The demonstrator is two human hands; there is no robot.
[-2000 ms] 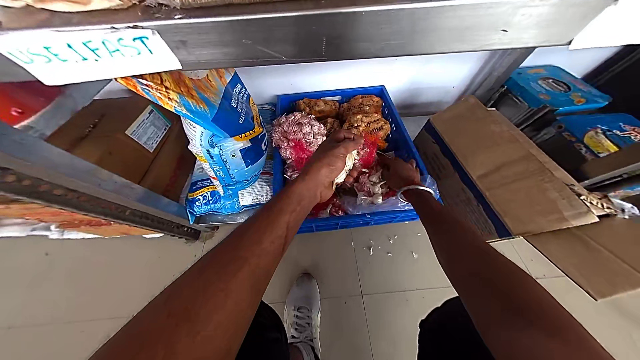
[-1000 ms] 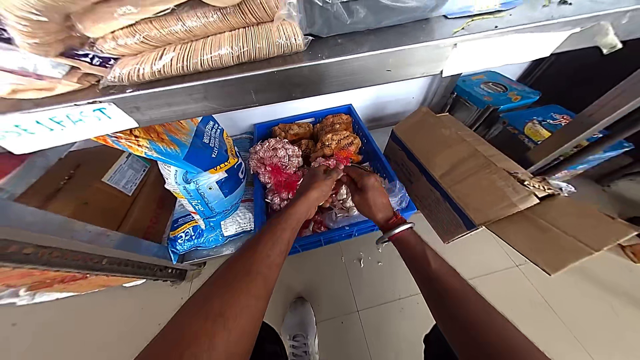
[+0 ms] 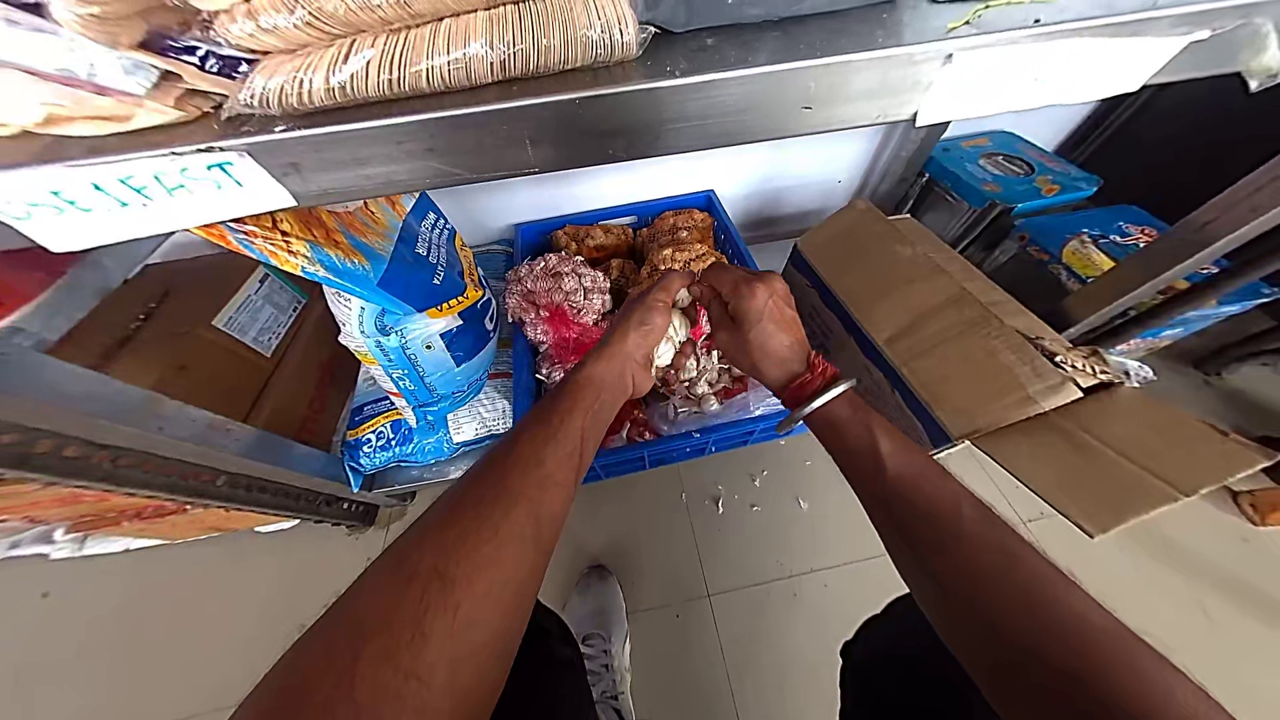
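Note:
Over the front half of a blue plastic crate (image 3: 655, 458), my two hands meet. My left hand (image 3: 645, 335) is closed around white garlic (image 3: 672, 335). The fingers of my right hand (image 3: 750, 325) pinch at the upper part of the garlic, beside a strip of red net; what exactly they grip is hidden. Loose garlic bulbs and cloves (image 3: 705, 385) lie below the hands on clear plastic. A net bag of garlic (image 3: 558, 290) with red mesh sits at the crate's left, and brown net bags (image 3: 675, 235) fill its back.
Blue flour bags (image 3: 430, 330) stand left of the crate, near a cardboard box (image 3: 170, 330). An open cardboard box (image 3: 930, 320) is at the right. A steel shelf edge (image 3: 600, 125) runs above. Garlic skins (image 3: 755, 480) are scattered on the tiled floor.
Two seconds ago my hands were farther apart; now they are together at the garlic. The view has shifted, showing more of the upper shelf.

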